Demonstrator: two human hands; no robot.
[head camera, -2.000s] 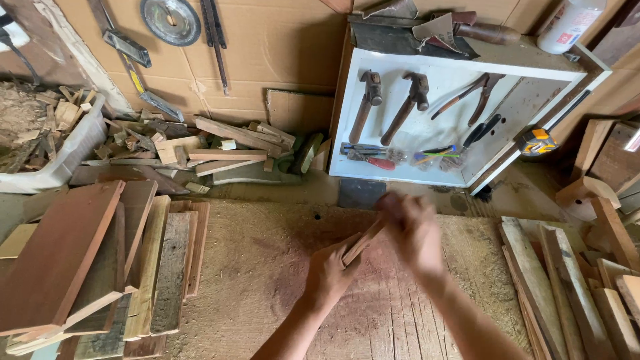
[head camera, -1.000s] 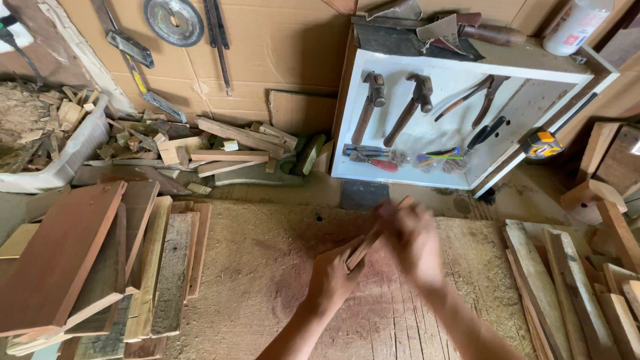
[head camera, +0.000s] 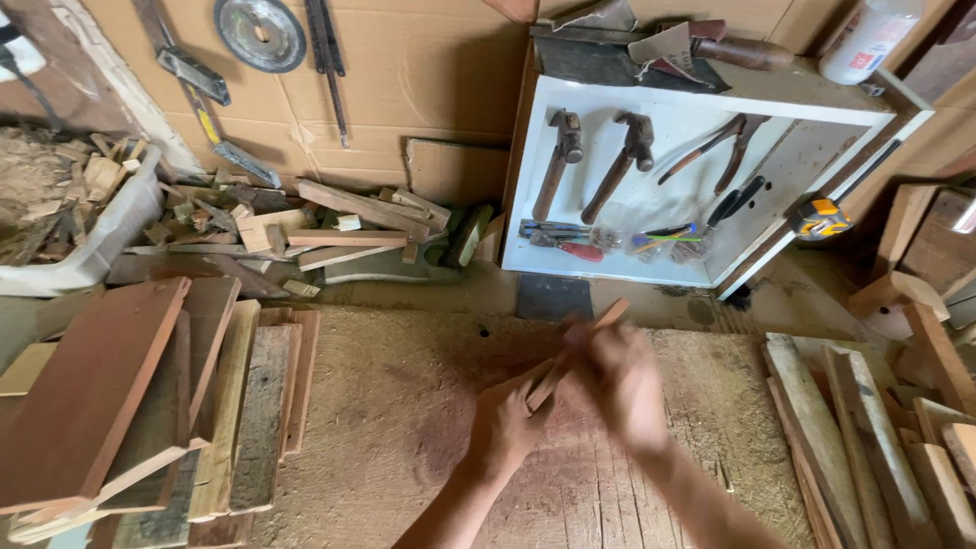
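Observation:
A narrow reddish wooden strip (head camera: 612, 312) slants up and to the right between my hands, over the wooden workbench (head camera: 366, 427). Its lower end is gripped by my left hand (head camera: 507, 419), thumb and fingers closed around it. My right hand (head camera: 621, 374) is blurred and wraps the upper part of the strip; the tip sticks out beyond the fingers. Whether something thin, such as sandpaper, lies under the right fingers cannot be told. Reddish dust (head camera: 457, 427) covers the bench top below the hands.
Stacked boards (head camera: 99, 396) lie at left, wood strips (head camera: 820, 427) at right. Behind stands a white cabinet (head camera: 801, 103) with two hammers (head camera: 625, 168), pincers (head camera: 724, 149) and a tape measure (head camera: 822, 219). Offcuts (head camera: 343, 238) and a plastic bin (head camera: 126, 221) are at back left.
My right hand has shifted along the strip, and more of the upper tip shows now than two seconds ago. My left hand keeps its hold in about the same place.

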